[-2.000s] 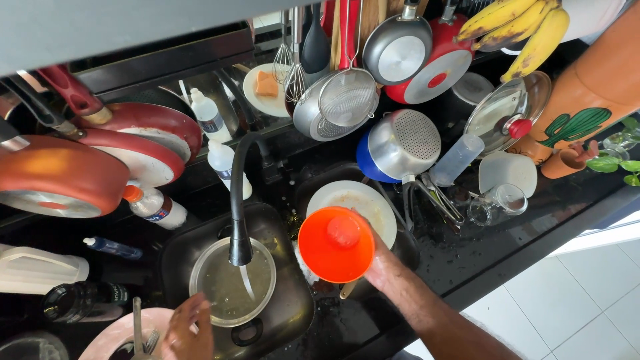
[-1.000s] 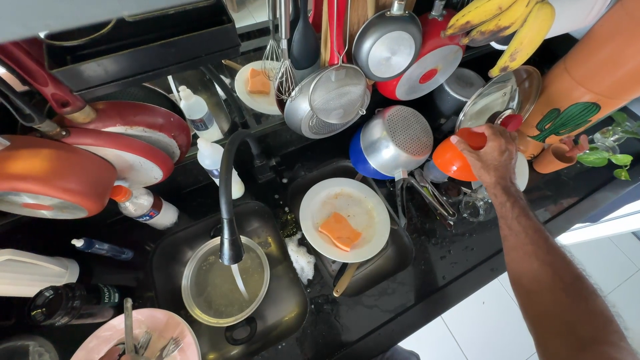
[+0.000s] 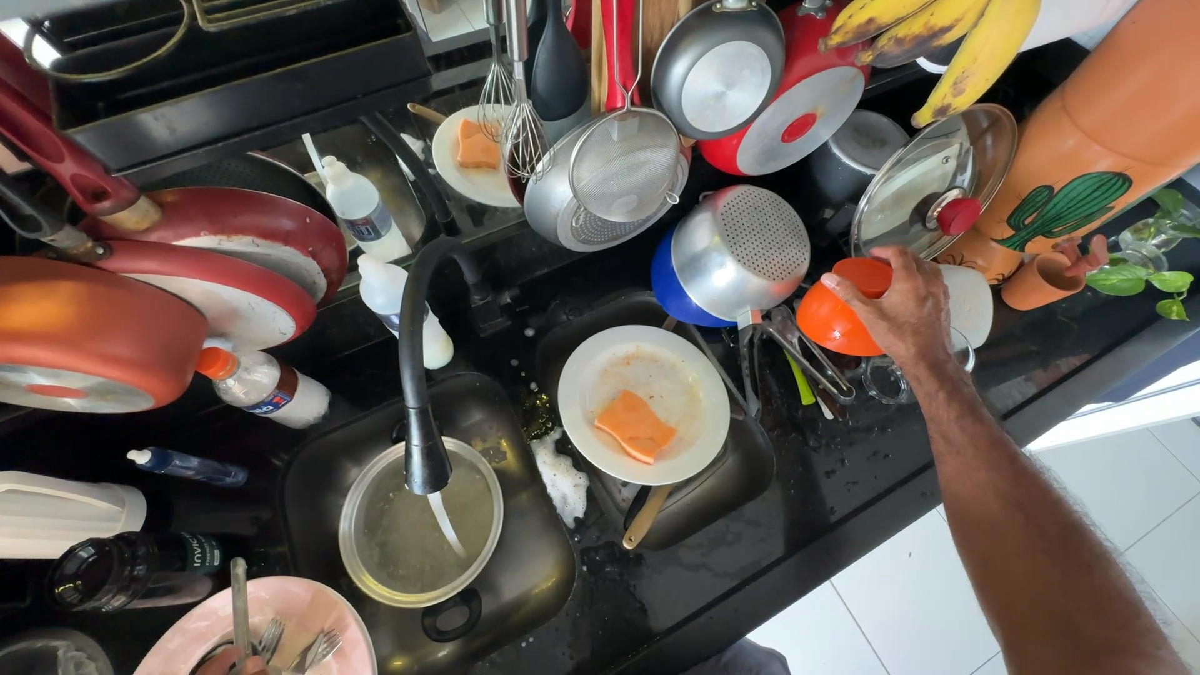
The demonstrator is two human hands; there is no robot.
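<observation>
My right hand grips an orange plastic bowl at the right, above the black counter, between the metal colander and a whitish translucent container. Tongs and clear glassware lie just below it. My left hand is out of view. Over the right sink basin rests a white plate with an orange sponge on it; a wooden-handled utensil pokes out beneath. Water runs from the black faucet into a pot full of water in the left basin.
Red pans lean at the left, near squeeze bottles. A pink plate holding cutlery is at the lower left. Whisks, a strainer and pans hang behind. A glass lid and a cactus-painted pot stand right.
The orange bowl and my right hand have moved right from above the white plate, uncovering the sponge there. My left hand, at the lower left two seconds ago, has left the view.
</observation>
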